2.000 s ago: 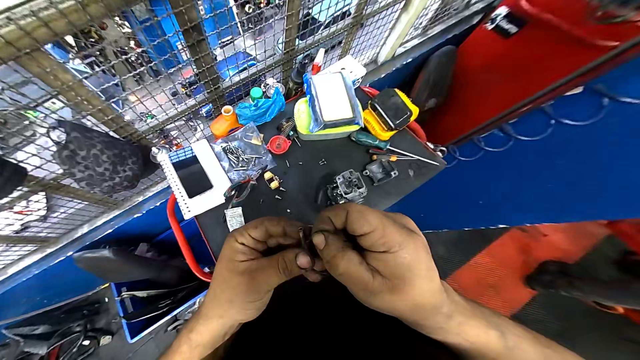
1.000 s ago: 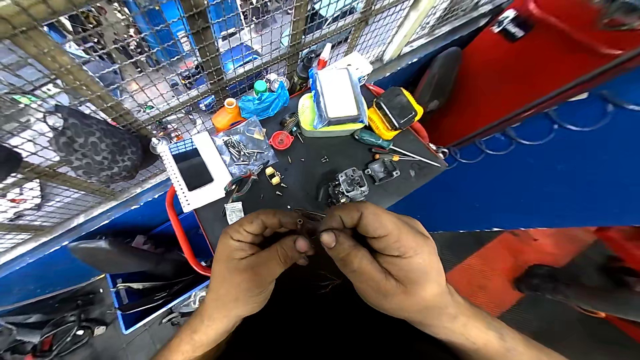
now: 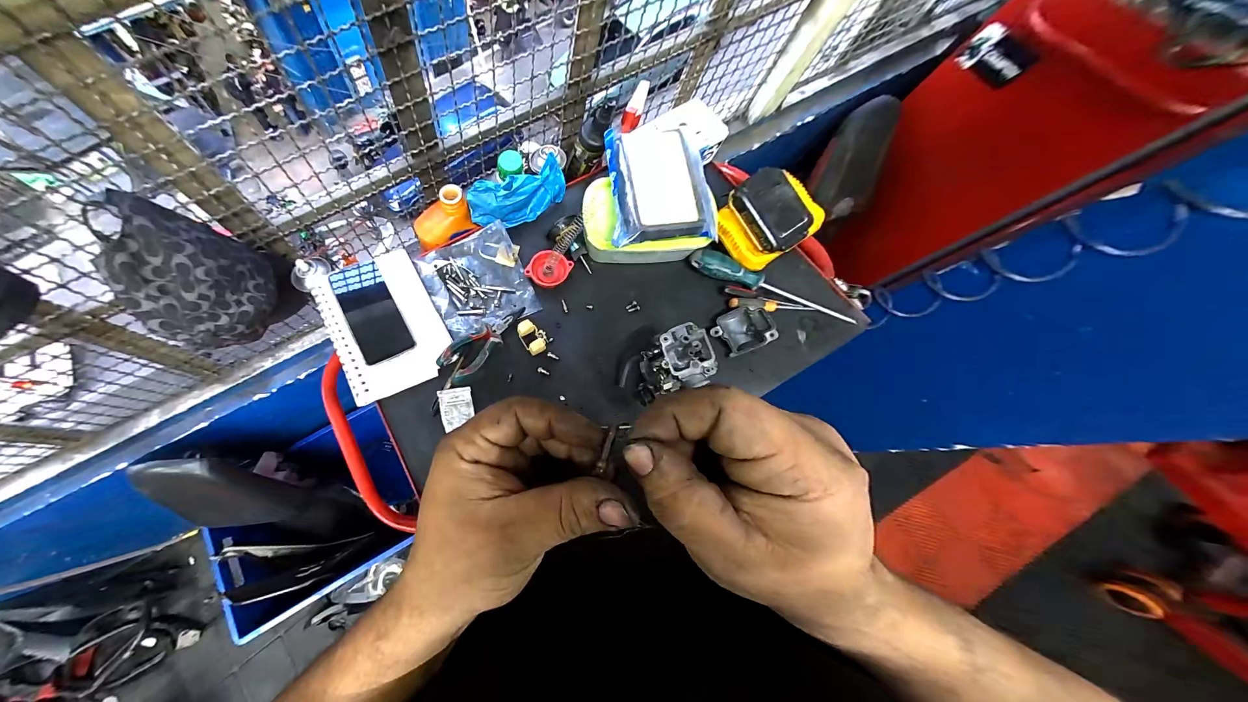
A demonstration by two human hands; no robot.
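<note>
My left hand [image 3: 517, 497] and my right hand [image 3: 756, 487] meet in front of my body, fingers bent. Between their fingertips is a small, slim metal part [image 3: 608, 450], pinched by the left; the right fingertips are at its upper end, and whether they grip it is unclear. Beyond the right hand, a carburetor body [image 3: 682, 356] lies on the dark table, with its float bowl [image 3: 746, 330] beside it. A yellowish carburetor float [image 3: 532, 336] and small screws [image 3: 546, 370] lie beyond the left hand.
Pliers [image 3: 470, 353], a spiral notebook [image 3: 414, 312] with a phone [image 3: 375, 322], and a bag of bolts [image 3: 473, 288] are at the left. A red cap [image 3: 549, 269], a tub [image 3: 648, 249] and screwdrivers [image 3: 780, 292] lie farther back. Wire mesh stands behind.
The fingertips have shifted around the small part, which shows more plainly now between them. The things on the table lie as before.
</note>
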